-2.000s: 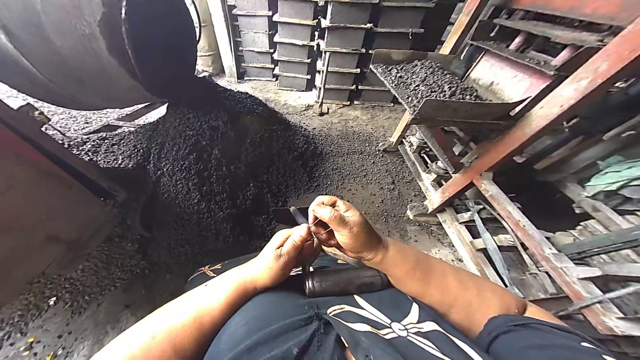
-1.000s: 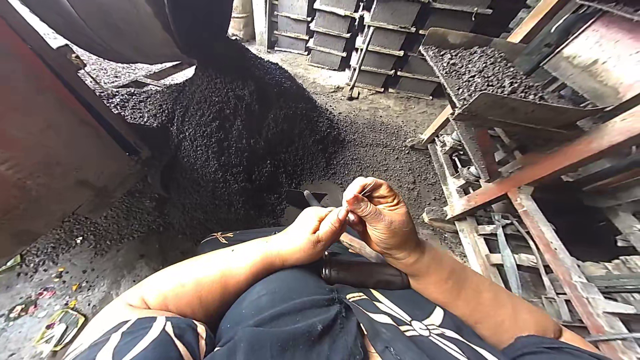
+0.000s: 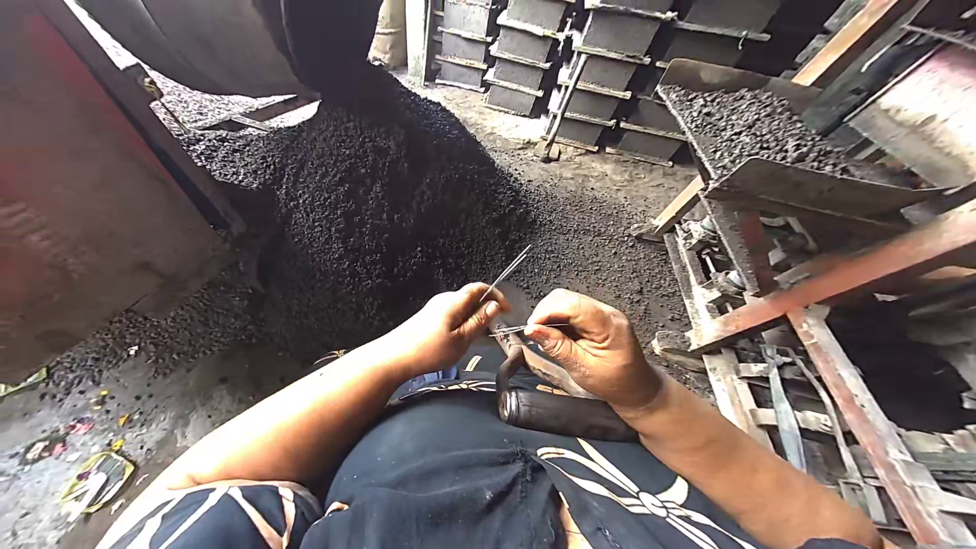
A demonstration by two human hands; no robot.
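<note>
My left hand (image 3: 450, 328) pinches thin metal wires (image 3: 506, 273) that slant up and away from its fingers. To its right, my right hand (image 3: 598, 347) holds more thin wire (image 3: 506, 331) between thumb and forefinger, its end reaching toward the left thumb. The hands are a little apart. Below them a shovel's dark D-shaped handle (image 3: 568, 415) rests against my lap, its shaft running away beneath the hands. The shovel's blade is not plain to see.
A heap of dark granular mix (image 3: 396, 198) lies ahead under a drum (image 3: 221, 46). Stacked grey blocks on boards (image 3: 602, 72) stand behind. At right, a metal hopper tray (image 3: 823, 183) of gravel sits over a wood and metal frame (image 3: 831, 381). A red metal panel (image 3: 91, 206) is at left.
My hands, close together before, have moved apart. The wires now stand out plainly from my left fingers, with more wire in the right. The view has shifted somewhat.
</note>
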